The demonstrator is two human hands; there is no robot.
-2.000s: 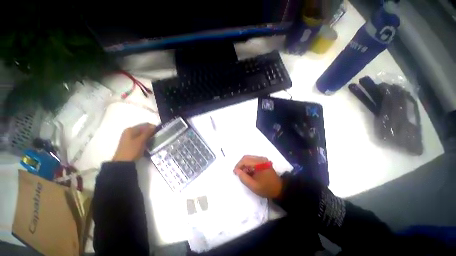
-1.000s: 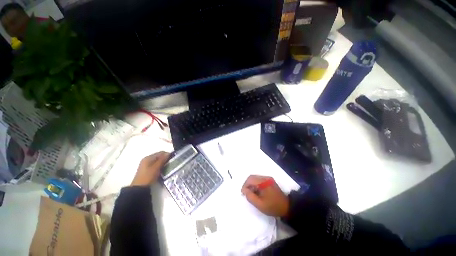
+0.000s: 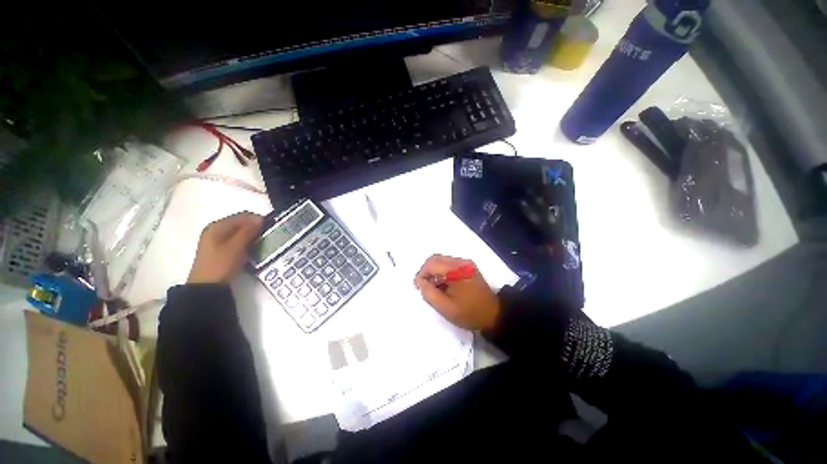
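The grey-silver calculator [image 3: 316,270] lies tilted on the white paper sheets [image 3: 403,340]. My left hand [image 3: 227,246] is at its upper left edge, with the fingertips touching or just under that edge; whether it grips is hidden. My right hand [image 3: 460,294] rests on the paper to the right of the calculator and holds a slim red pen [image 3: 461,273]; the pen's tip is hidden by the fingers. A small grey double patch [image 3: 348,351] shows on the paper below the calculator. A thin pale pen-like thing [image 3: 371,207] lies above the calculator's right side.
A black keyboard [image 3: 385,133] lies below the monitor [image 3: 317,41]. A dark mouse pad [image 3: 521,213] is partly under the paper. A blue bottle [image 3: 627,72] and a plastic-wrapped black device [image 3: 716,181] are at right. A kraft item [image 3: 82,385] and blue tape measure [image 3: 63,297] are at left.
The camera view has tilted down since one second ago, so the desk things sit higher in the picture. Both hands keep about the same places beside the calculator and on the paper.
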